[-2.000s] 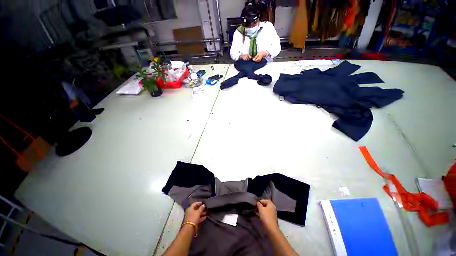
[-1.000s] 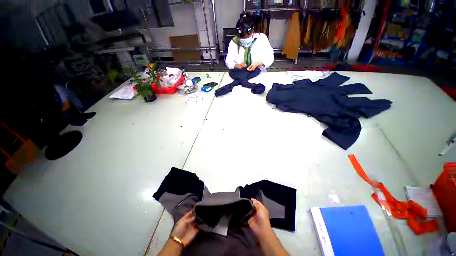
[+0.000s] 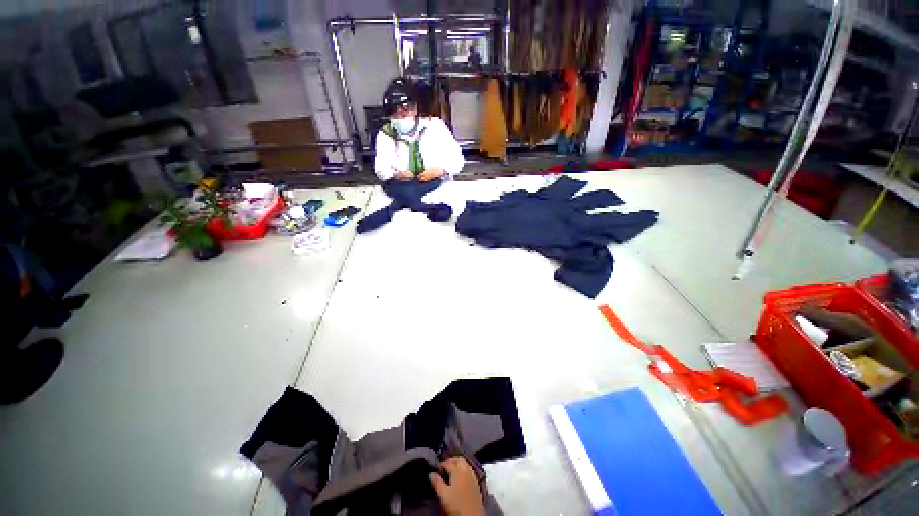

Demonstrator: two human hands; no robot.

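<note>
A grey-brown polo shirt [image 3: 378,448] with black sleeves lies at the table's near edge, its lower part cut off by the picture's bottom. One sleeve [image 3: 292,423] points left, the other [image 3: 489,398] points right. My right hand [image 3: 458,486] grips the edge of the collar [image 3: 388,474] at its right side, fingers over the cloth. The collar opening shows dark inside. My left hand is not in view.
A blue folder [image 3: 640,454] lies right of the shirt. Beyond it are orange tape [image 3: 695,381], a red basket [image 3: 841,388] and a white roll [image 3: 821,438]. Dark garments [image 3: 549,227] lie farther back. A masked person [image 3: 415,156] sits across the table; a plant [image 3: 202,227] stands left.
The view has swung right, showing the red basket. My left hand has left the picture. My right hand still holds the collar, which now sits lower in the picture.
</note>
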